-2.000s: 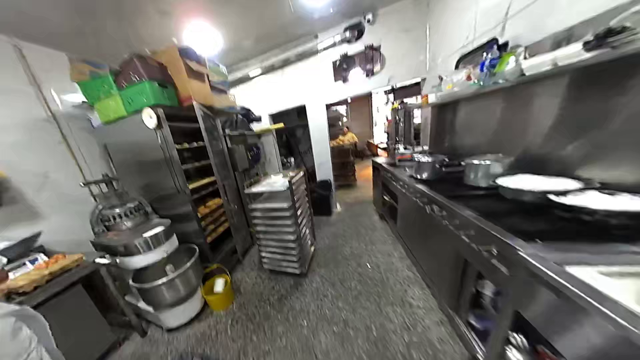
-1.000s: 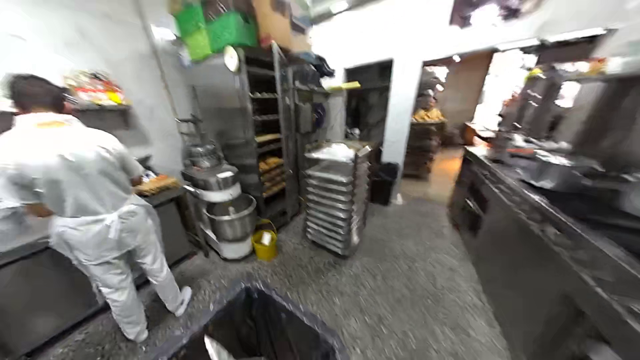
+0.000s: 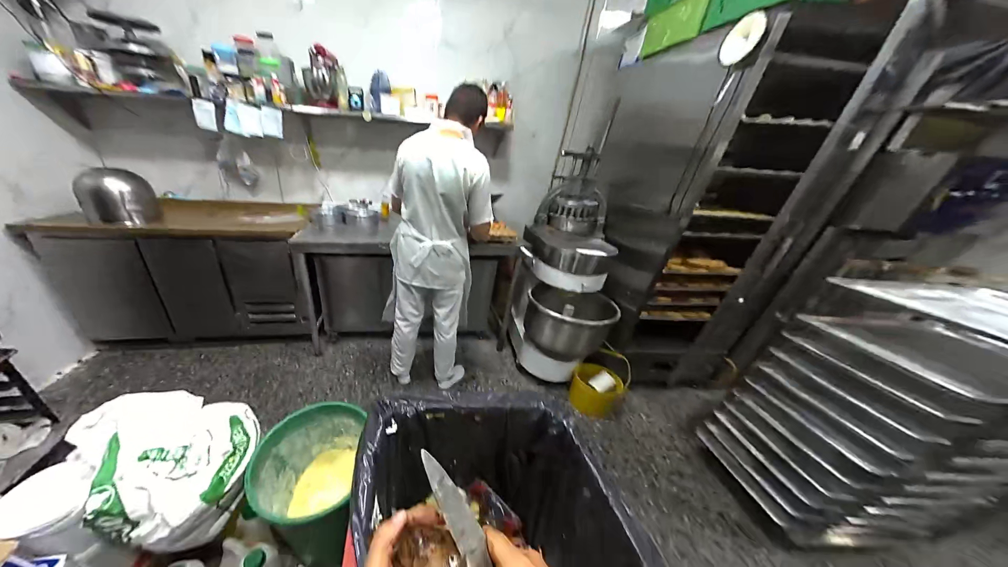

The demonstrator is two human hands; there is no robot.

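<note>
Low in the view, my left hand (image 3: 398, 535) holds a brown, rounded thing (image 3: 425, 545) that I cannot identify. My right hand (image 3: 512, 549) grips a knife, whose broad metal blade (image 3: 455, 504) points up and away beside the brown thing. Both hands are over a bin lined with a black plastic bag (image 3: 551, 465). Some mixed scraps (image 3: 496, 504) show inside it, beyond the hands. The handle of the knife is hidden by my right hand and the frame's edge.
A green bucket (image 3: 307, 417) with yellow contents and white sacks (image 3: 169, 465) stand left of the bin. A person in white (image 3: 441, 197) faces a metal counter (image 3: 346, 236). A spiral mixer (image 3: 563, 315), a yellow bucket (image 3: 594, 390) and a stack of metal trays (image 3: 835, 417) stand beyond and to the right.
The view has swung far to the left. My two hands, the knife and the brown thing are now in view over the bin; only part of the bin showed one second ago.
</note>
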